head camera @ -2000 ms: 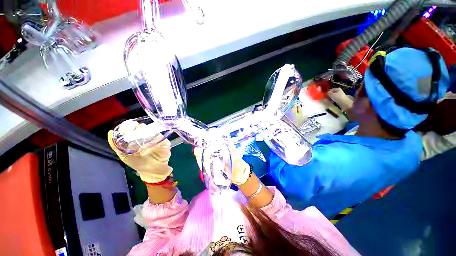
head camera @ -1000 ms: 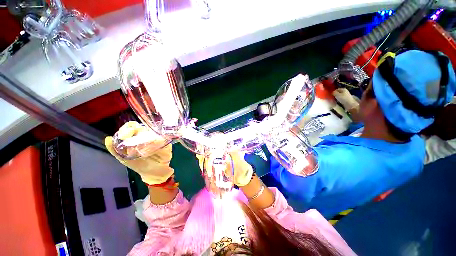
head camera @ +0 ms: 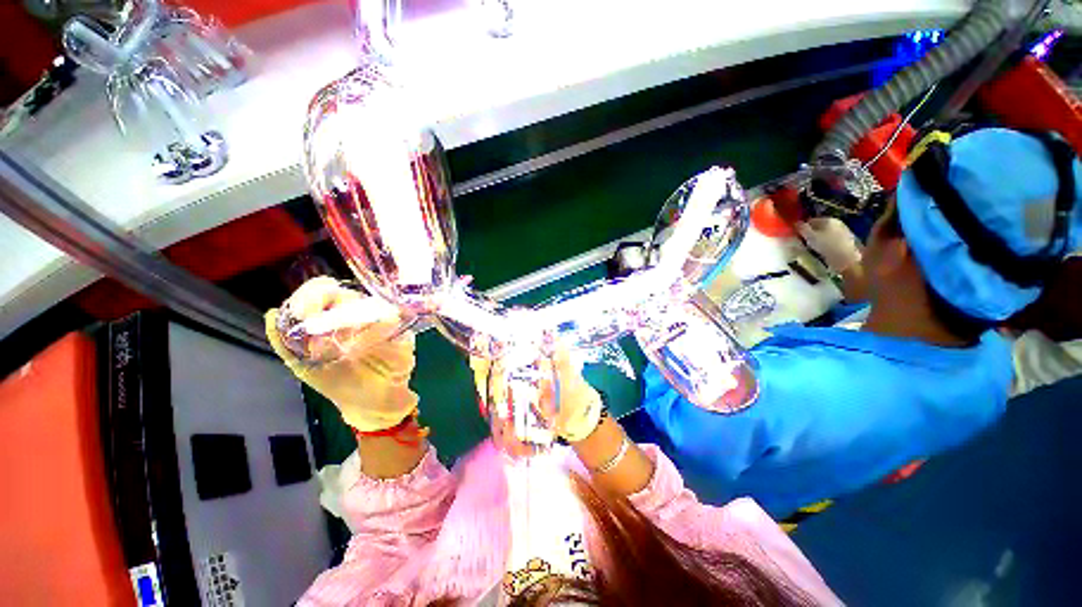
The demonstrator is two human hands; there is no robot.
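Note:
A large clear balloon-dog lamp [head camera: 593, 311] is held up in front of me, lit whitish pink. Its big upright segment stands at the upper left and its rear segments reach right, towards the coworker. My left hand [head camera: 350, 356], in a cream glove, grips a rounded segment at the lamp's left end. My right hand [head camera: 570, 397], also gloved, is closed around a lower middle segment, which partly hides its fingers. A shiny clear film [head camera: 611, 356] shows partly behind the lamp.
A curved white shelf [head camera: 534, 77] crosses above, with an unlit clear lamp [head camera: 172, 107] at left. A grey-white equipment box [head camera: 249, 379] stands at left. A blue-gowned coworker [head camera: 831, 415] works at a white board [head camera: 777, 279] at right, near a grey hose [head camera: 914, 77].
The lamp's glow has turned from violet-white to pinkish white, and it is tilted slightly differently. Both hands keep their hold. The view has shifted slightly.

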